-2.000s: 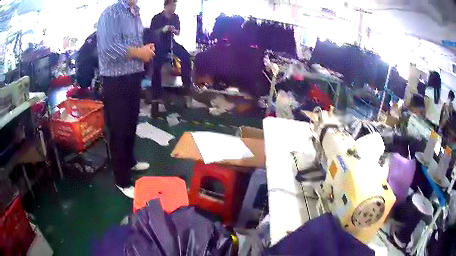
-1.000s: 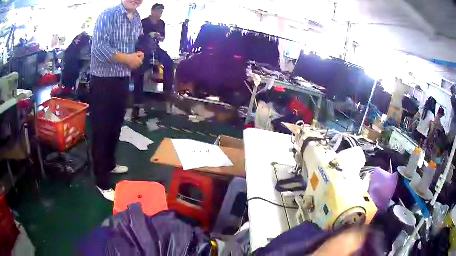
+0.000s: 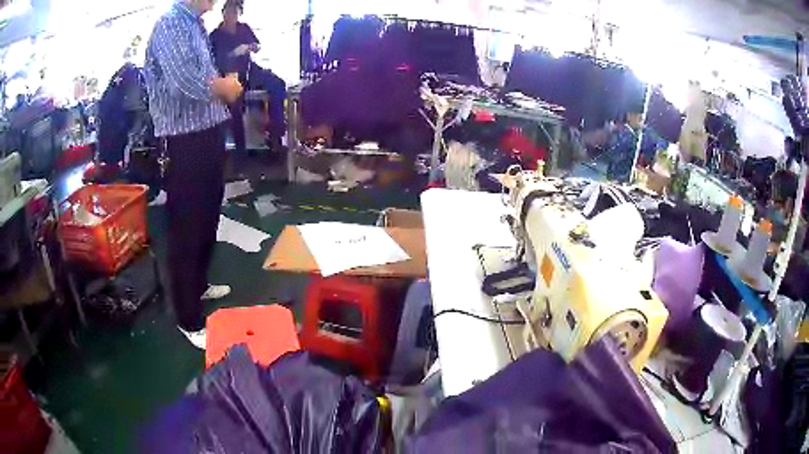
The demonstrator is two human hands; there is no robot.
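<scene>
A dark purple garment piece (image 3: 550,403) lies bunched over the near end of the white sewing table (image 3: 461,239), and its raised edge partly covers the handwheel of the cream sewing machine (image 3: 590,297). A crumpled, shiny dark purple bundle (image 3: 284,403) is at the lower left. A black pad (image 3: 508,281) lies on the table beside the machine's arm. Neither of my hands shows; whether the cloth hides them I cannot tell.
A red stool (image 3: 253,332) and a darker red stool (image 3: 341,324) stand left of the table. Behind them is cardboard with white paper (image 3: 350,246). A person (image 3: 191,133) stands at left near an orange basket (image 3: 105,226); another person sits behind. Thread cones (image 3: 729,222) are at right.
A blurred hand seen over the cloth near the handwheel one second ago is out of sight. The garment piece now rises higher against the machine. The camera view has shifted.
</scene>
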